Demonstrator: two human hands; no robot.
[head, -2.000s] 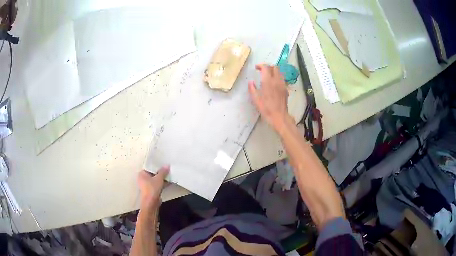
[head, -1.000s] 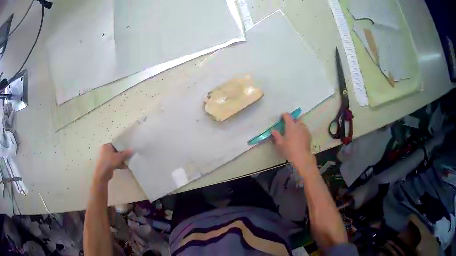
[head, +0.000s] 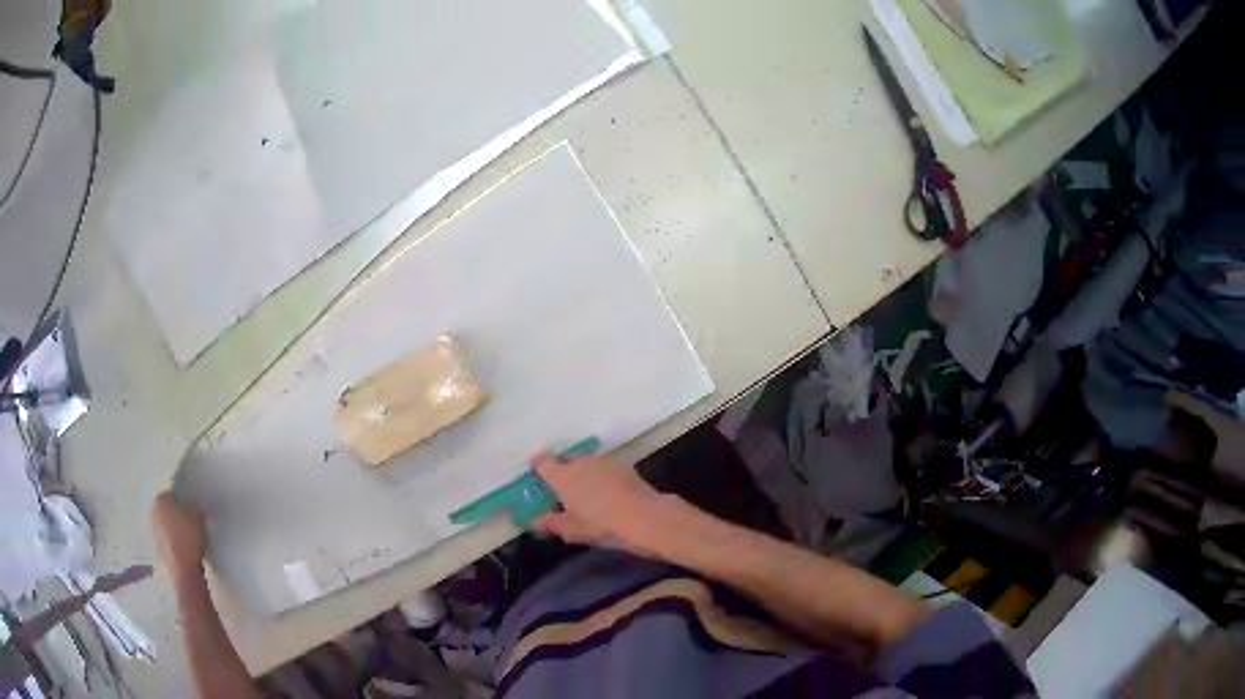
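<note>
A large pale grey pattern piece lies flat on the table, near its front edge. A tan pattern weight sits on it. My right hand is closed on a teal table clamp, whose straight jaw lies over the pattern's front edge. My left hand is at the pattern's left end; its fingertips are partly hidden at the edge, so how firmly it grips is hard to see. A small white label is near the pattern's front left corner.
Shears with reddish handles lie at the right, beside a yellow-green stack. Large white fabric lies behind the pattern. Cables hang at the upper left. A metal plate and scraps are at the left. Scraps cover the floor beyond the table's front edge.
The pattern piece, weight and clamp have moved left and nearer to me, with both hands. The clamp's jaw has stayed over the pattern's front edge. The view has shifted too.
</note>
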